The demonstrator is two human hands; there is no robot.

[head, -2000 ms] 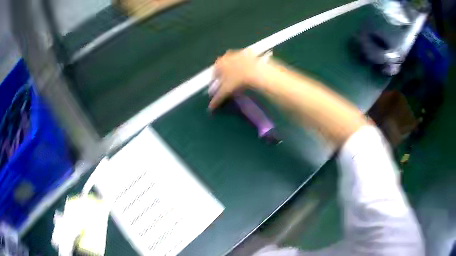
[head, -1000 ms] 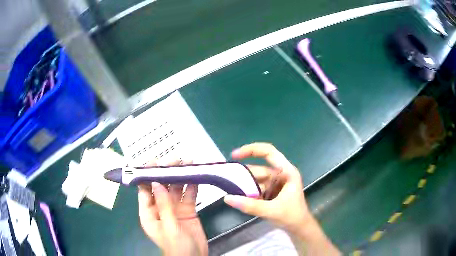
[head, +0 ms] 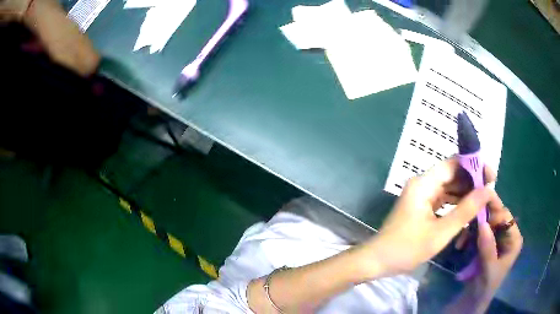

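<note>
A pink-purple and black pen-shaped device (head: 471, 160) is held over the large white sheet, its dark tapered tip pointing up. My left hand (head: 433, 205), on the braceleted arm, grips its body. My right hand (head: 500, 242) is closed around the lower part at the right; fingers hide much of the body. The white sheet (head: 491, 119) has rows of dark rectangles and lies partly under the device and my left hand in view. Crumpled white and cream cloth or paper (head: 368, 58) lies left of the sheet.
Another pink and black pen (head: 210, 48) lies on the green worktop, upper left. Torn white papers (head: 164, 23) and a striped sheet (head: 89, 11) lie beyond it. A neighbour's arm (head: 61, 40) reaches in at far left. The pale belt edging (head: 522, 89) curves along the right.
The view has swung left, so the sheet now shows at right. The device has turned from sideways to tip up, and both hands have shifted their hold on it.
</note>
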